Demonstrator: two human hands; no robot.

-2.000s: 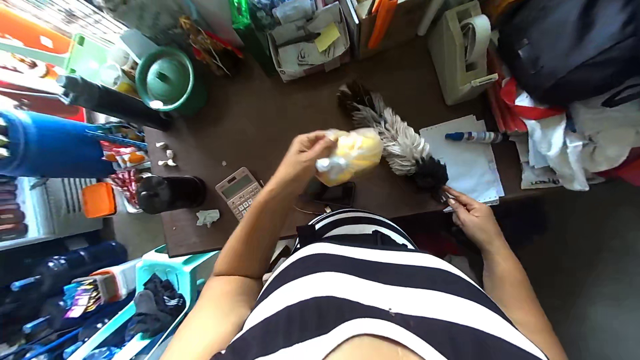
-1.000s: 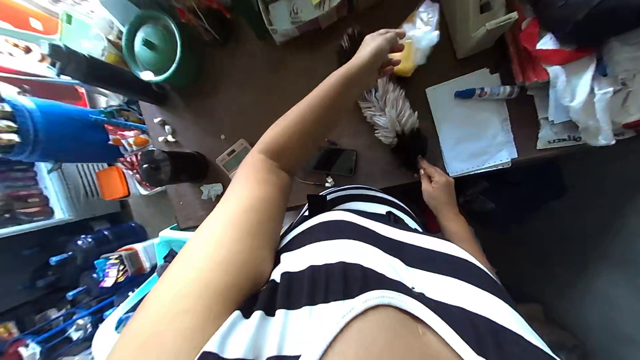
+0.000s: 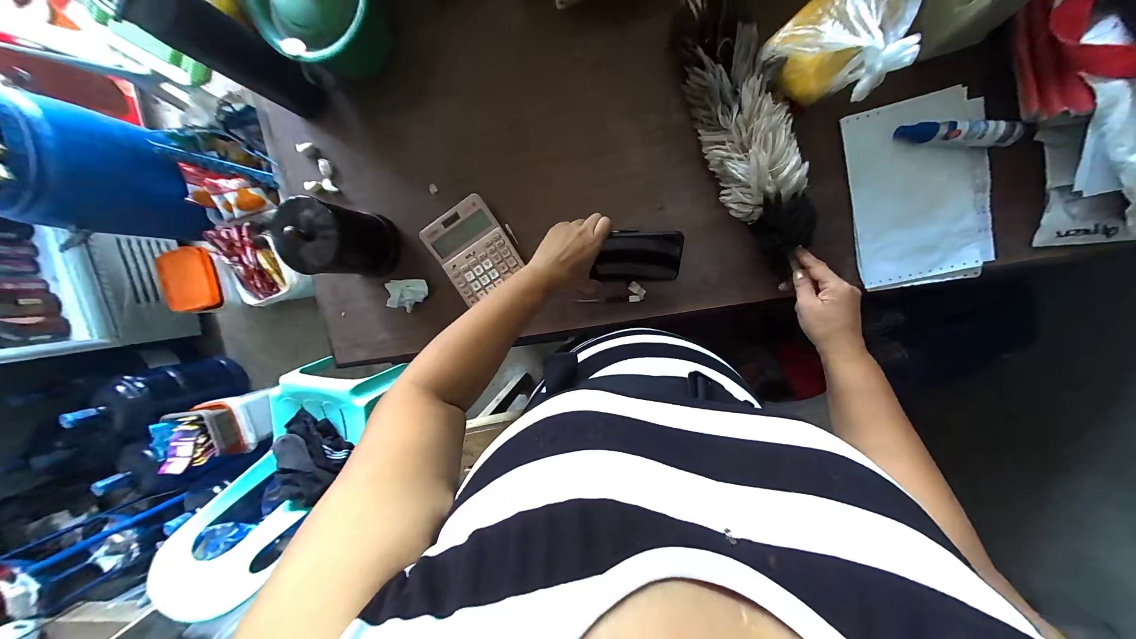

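Note:
My left hand (image 3: 571, 252) is at the left end of a black smartphone (image 3: 637, 256) lying on the dark table; its fingers touch or grip that end. Left of the hand lies a pink calculator (image 3: 472, 248), partly hidden by my forearm. My right hand (image 3: 825, 297) is closed on the handle of a feather duster (image 3: 750, 146), whose grey and black feathers rest on the table, pointing away from me. Beyond the feathers is a knotted clear plastic bag with yellow contents (image 3: 821, 55). Paper sheets (image 3: 919, 204) lie to the right, with a blue-capped marker (image 3: 963, 133) across them.
A dark lidded container (image 3: 333, 238) stands at the table's left edge, near a crumpled paper scrap (image 3: 406, 294). A green bucket (image 3: 355, 40) and a black cylinder (image 3: 222, 53) are at the upper left. A turquoise plastic chair (image 3: 333, 390) stands below left; red and white bags (image 3: 1096, 98) lie at right.
My left hand held the yellow bag two seconds ago, set it down beyond the duster, and has come back to the phone. My right hand still holds the duster.

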